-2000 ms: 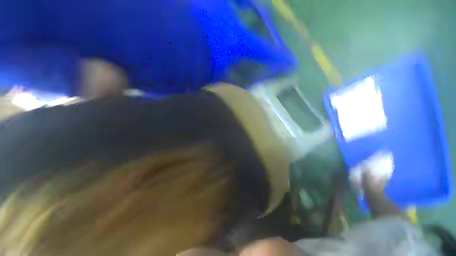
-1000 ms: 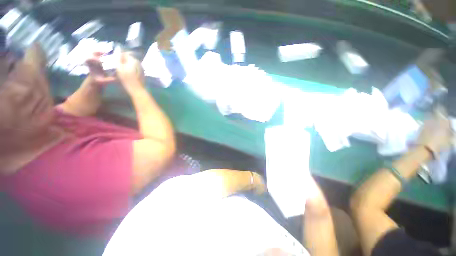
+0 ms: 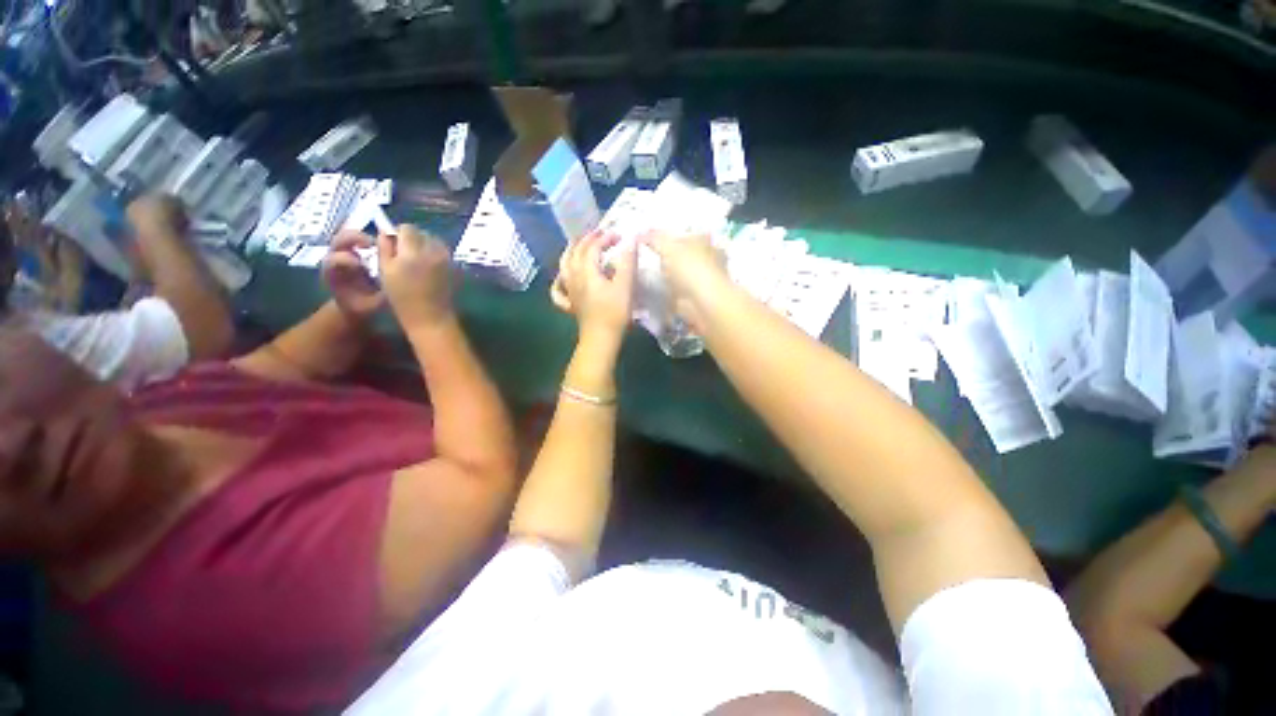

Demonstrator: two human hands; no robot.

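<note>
My left hand [image 3: 598,284], with a bracelet at the wrist, is at the bench edge with curled fingers against a whitish, partly see-through bundle [image 3: 668,315]. My right hand [image 3: 682,269] grips the same bundle from the right. The bundle looks like crumpled plastic with white pieces in or under it; my fingers hide part of it. Flat white printed cartons [image 3: 896,311] lie in overlapping rows right of my hands. Folded white leaflets [image 3: 996,367] stand and lean fanned out farther right.
An open blue-and-white display box [image 3: 549,189] stands just behind my left hand. Closed cartons [image 3: 917,160] lie singly on the dark belt. A person in a red shirt [image 3: 280,511] works close on my left; another person's forearm [image 3: 1175,567] is at right.
The view has swung from the floor and blue tote to the bench. The white stack that was between my hands a second ago is no longer there; both hands have moved up and left to the whitish bundle.
</note>
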